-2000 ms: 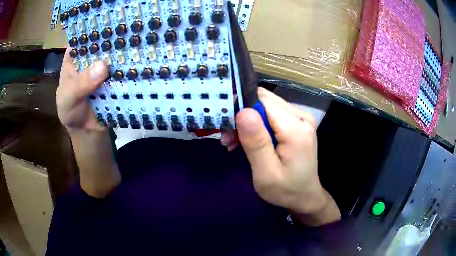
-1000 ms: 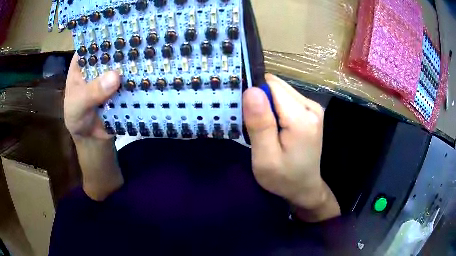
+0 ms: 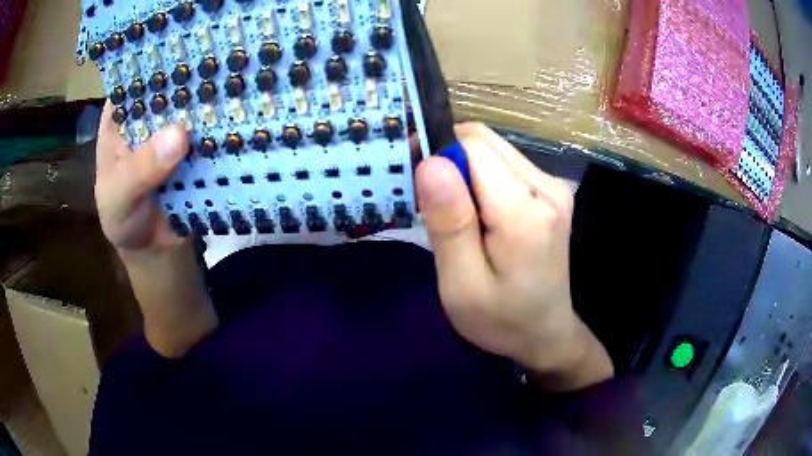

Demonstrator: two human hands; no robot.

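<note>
A white PCB panel [image 3: 267, 165] with rows of dark round coils and small black parts is held above my lap. My left hand [image 3: 142, 187] grips its lower left corner, thumb on the front face. My right hand [image 3: 499, 240] is shut on the cutting pliers [image 3: 434, 93], with dark jaws and a blue handle, upright along the panel's right edge. A narrow strip edge shows between the panel and the pliers. The right fingers and the plier tips are partly hidden, and the panel's top is cut off by the frame.
Pink bubble wrap [image 3: 694, 80] lies on the cardboard-covered bench at right, with stacked panels [image 3: 761, 125] showing out of it. A dark machine with a green button [image 3: 683, 354] stands at lower right. A cardboard flap [image 3: 53, 356] is at lower left.
Since one second ago, the panel and both hands have shifted left and slightly up. The gap between the panel's right edge and the pliers looks different. Both hands keep their grips.
</note>
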